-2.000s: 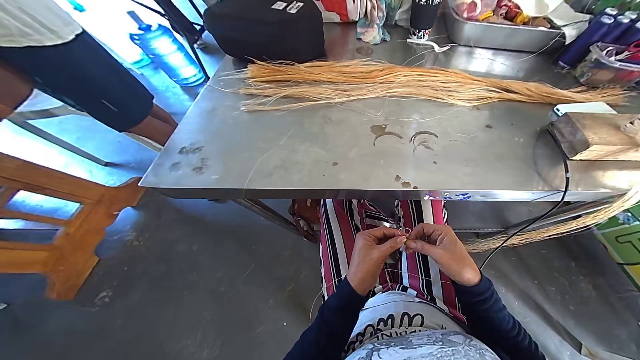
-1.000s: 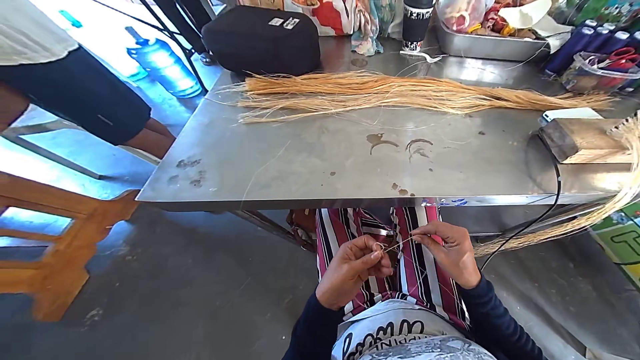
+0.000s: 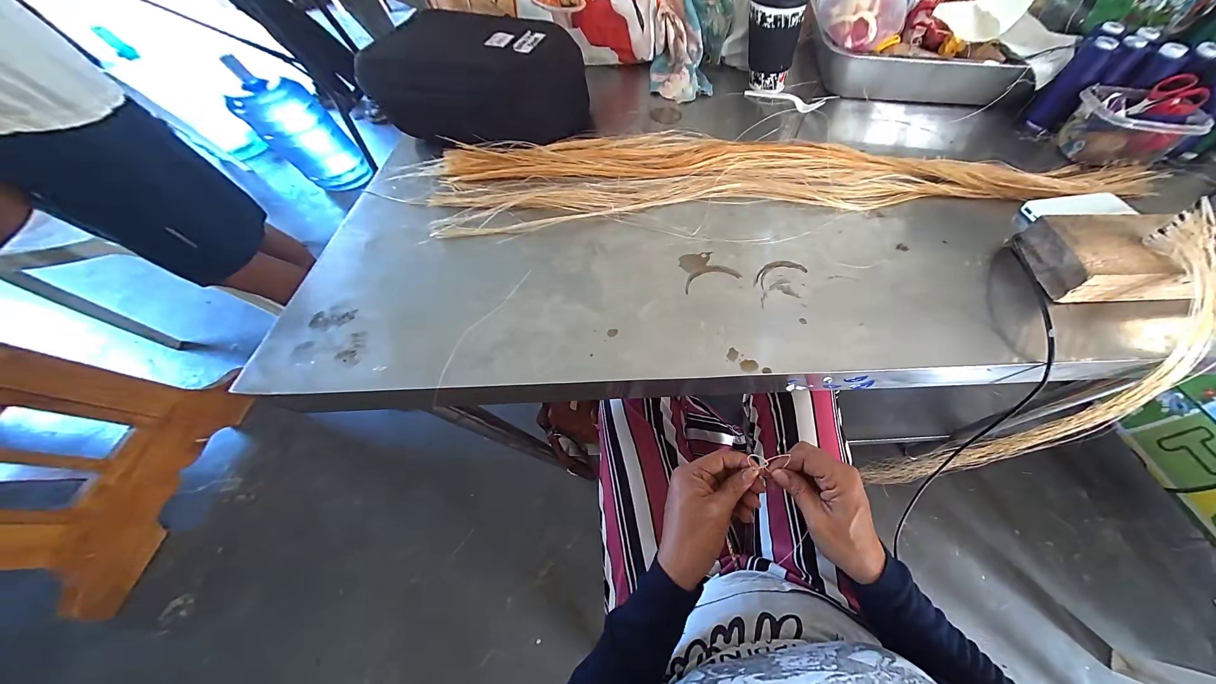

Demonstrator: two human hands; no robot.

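Above my lap, my left hand [image 3: 708, 508] and my right hand [image 3: 829, 503] pinch a small pale looped strand [image 3: 763, 463] between their fingertips, close together. Fine fibre trails below the fingers. Across the metal table [image 3: 532, 332] beyond lies a long bundle of orange-tan fibre [image 3: 722, 176]. A paler fibre hank [image 3: 1083, 423] hangs off the right edge, its end on a wooden block [image 3: 1121, 256] with a black cord [image 3: 1021, 408] beside it.
Behind the bundle stand a black case [image 3: 475, 81], a cup [image 3: 774, 43], a metal tray [image 3: 921, 81] and a tub with red scissors [image 3: 1135, 119]. A person [image 3: 123, 180] stands at left, near a wooden chair [image 3: 114, 456] and a water jug [image 3: 304, 133].
One second ago my hands were farther apart with a strand stretched between them; now their fingertips meet around the small loop. The fibre bundle has stayed on the table.
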